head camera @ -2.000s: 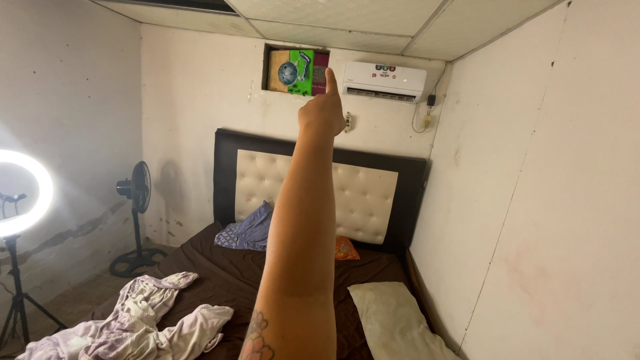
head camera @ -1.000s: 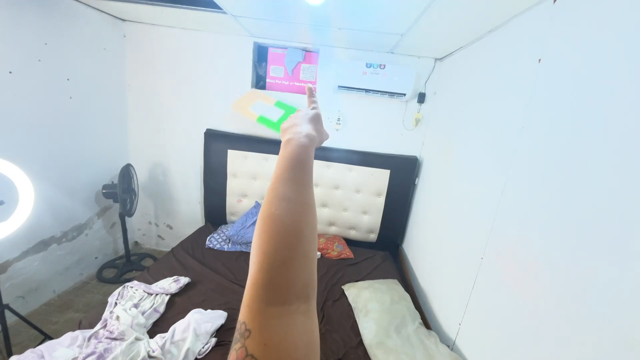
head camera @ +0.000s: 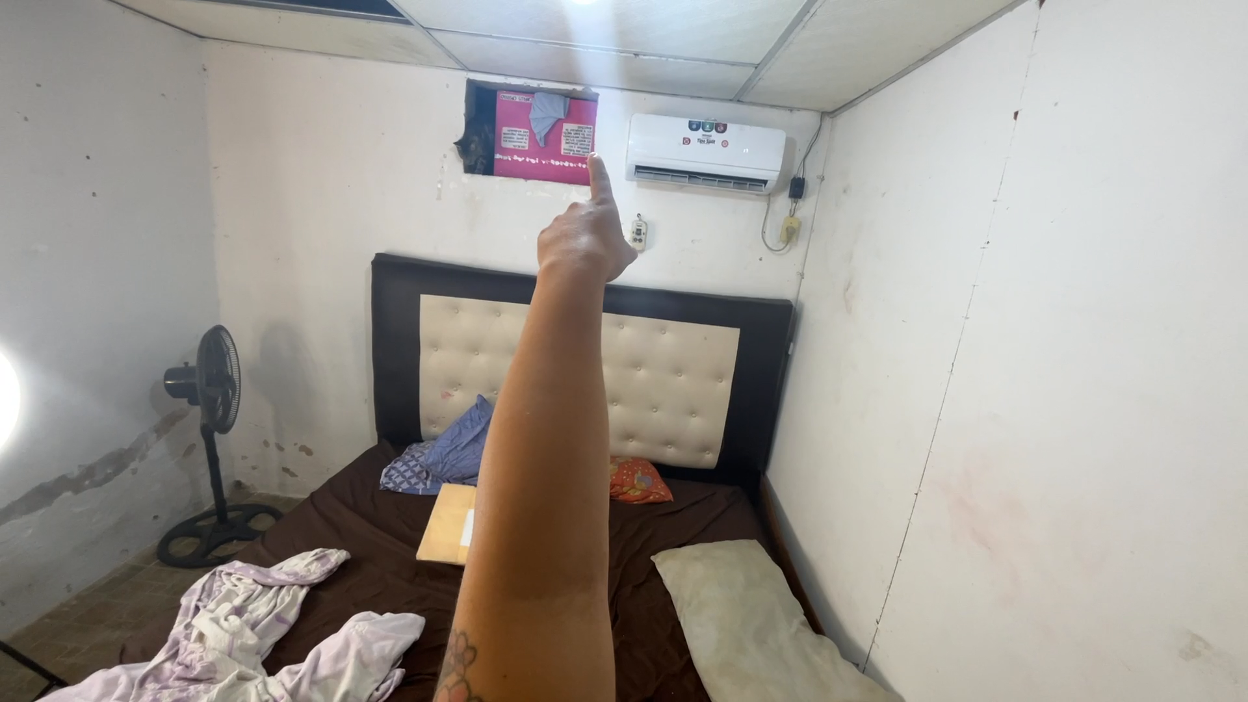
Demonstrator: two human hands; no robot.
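My left hand (head camera: 585,234) is raised at the end of my outstretched forearm, its index finger extended and the other fingers curled, holding nothing. In the view, its fingertip overlaps the lower right of a pink panel (head camera: 546,161) with writing, set in a wall opening. A piece of grey-blue cloth (head camera: 548,117) hangs over the panel's top. On the bed's dark brown sheet (head camera: 361,526) lies a flat tan board (head camera: 444,522) with a white patch, partly hidden behind my forearm. My right hand is out of view.
A white split air conditioner (head camera: 707,151) hangs right of the opening. Below are a tufted headboard (head camera: 673,390), a blue patterned cloth (head camera: 439,453), an orange patterned cloth (head camera: 639,480), a pale pillow (head camera: 746,619) and crumpled clothing (head camera: 244,614). A black pedestal fan (head camera: 216,380) stands left.
The green and tan board, in the wall opening two seconds ago, was below it one second ago; a tan board now lies on the bed. The pink panel is more exposed. My left hand stays raised.
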